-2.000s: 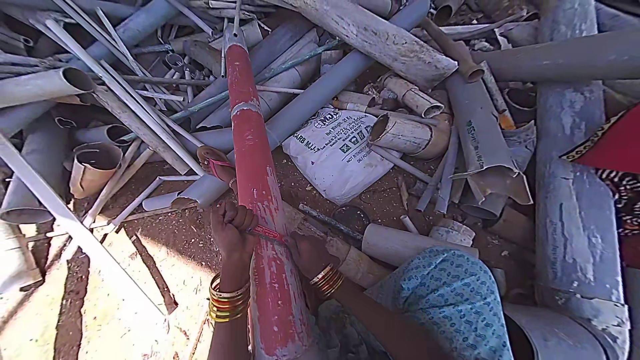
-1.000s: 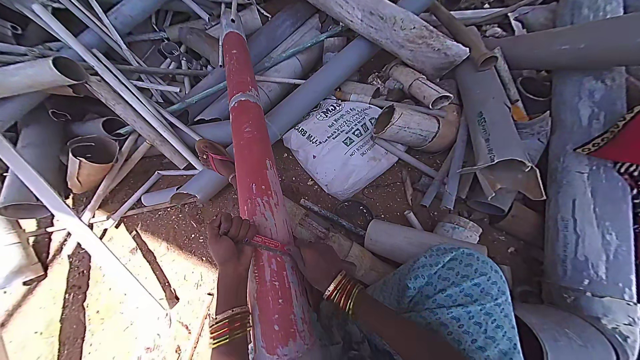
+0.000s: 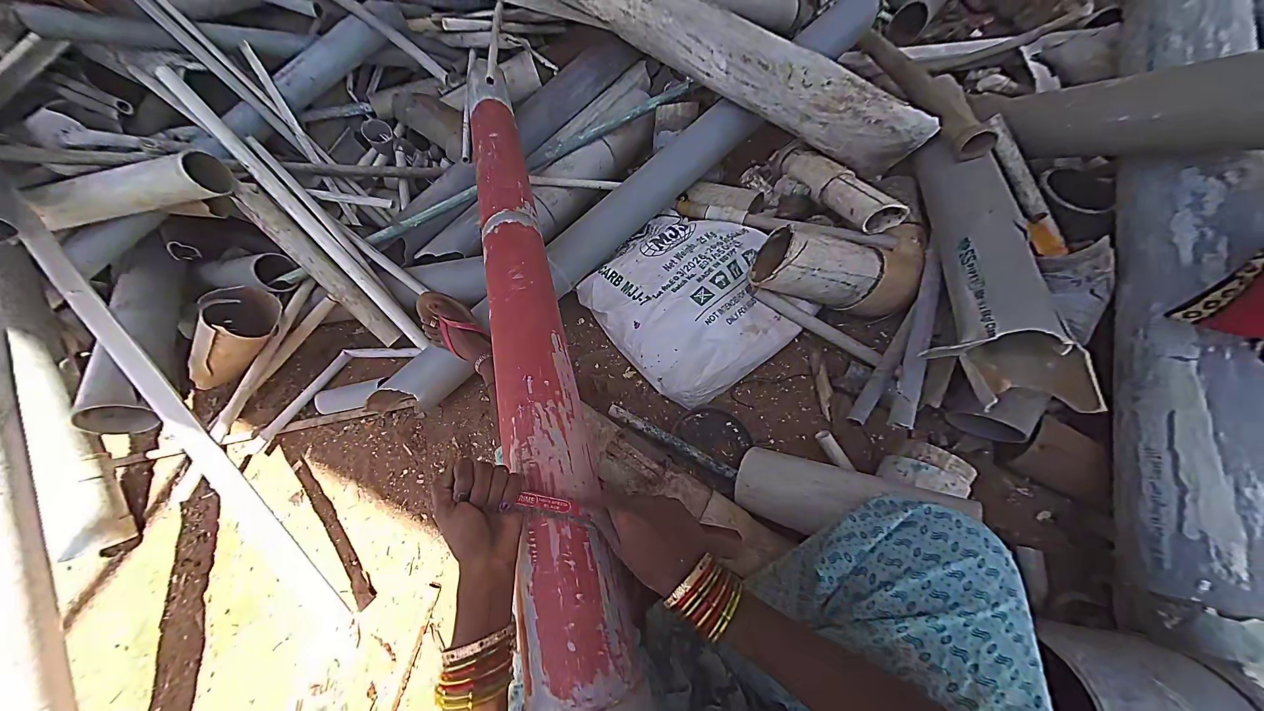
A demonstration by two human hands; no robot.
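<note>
A long pipe with worn red paint runs away from me up the middle of the view, with grey bands and a grey far end. Across its near part lies a thin blade with a red printed section, which looks like a hacksaw blade. My left hand is closed around the blade's left end, beside the pipe. At the other side, my right hand grips the blade's right end; its fingertips are partly hidden. Patterned blue cloth covers my leg at the lower right. A sandalled foot shows left of the pipe.
Grey and white plastic pipe pieces are heaped beyond and on both sides. A printed white sack lies on the soil right of the red pipe. A thick grey pipe stands along the right edge, and a long white strip slants at left.
Both hands stay on the blade across the red pipe, with only small shifts in position. The blade's red printed section shows more plainly now. The sack and heap look unmoved.
</note>
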